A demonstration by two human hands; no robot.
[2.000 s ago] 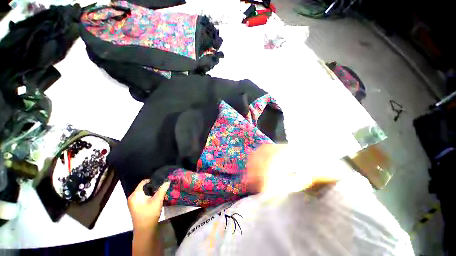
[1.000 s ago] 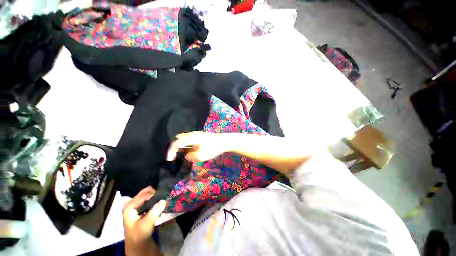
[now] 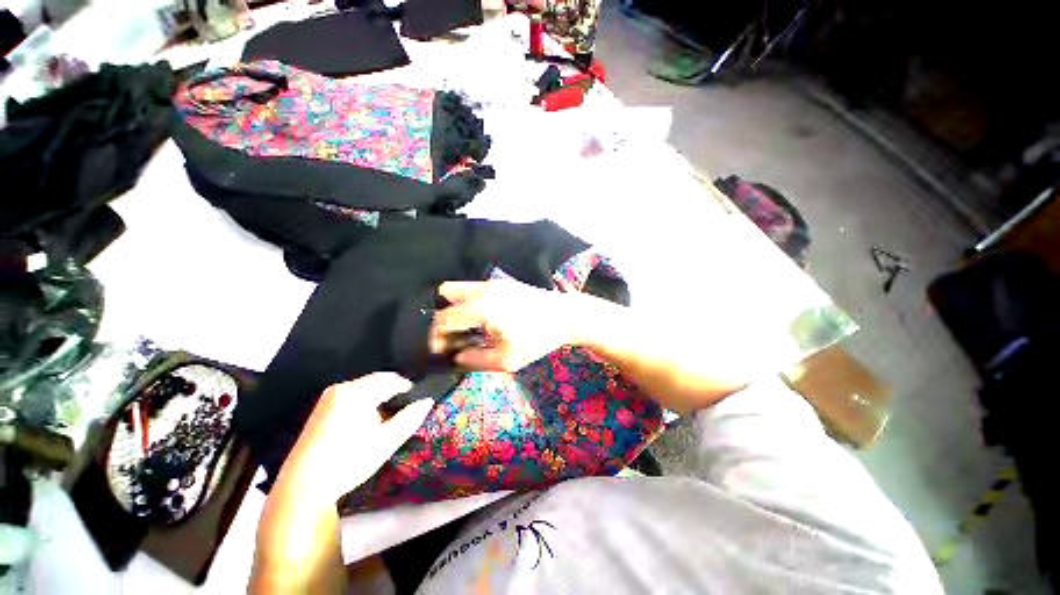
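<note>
A black garment (image 3: 360, 302) with a bright floral lining (image 3: 500, 424) lies on the white table and over its front edge near my lap. My left hand (image 3: 360, 430) pinches the black edge strip of the garment beside the floral lining. My right hand (image 3: 477, 328) is just up and to the right, fingers curled at the same black edge; a small dark piece shows at its fingertips, too unclear to name. No needle or thread can be made out.
A white dish (image 3: 174, 442) of small dark and shiny round pieces sits on a brown board at left. Clear plastic bags (image 3: 87, 378) lie beside it. A second floral-lined black garment (image 3: 337, 128) lies beyond. A red item (image 3: 564, 95) is at the far edge.
My left hand has moved up and right along the garment edge. My right hand, first blurred at the right, has come over the garment to the black edge. The view has shifted slightly.
</note>
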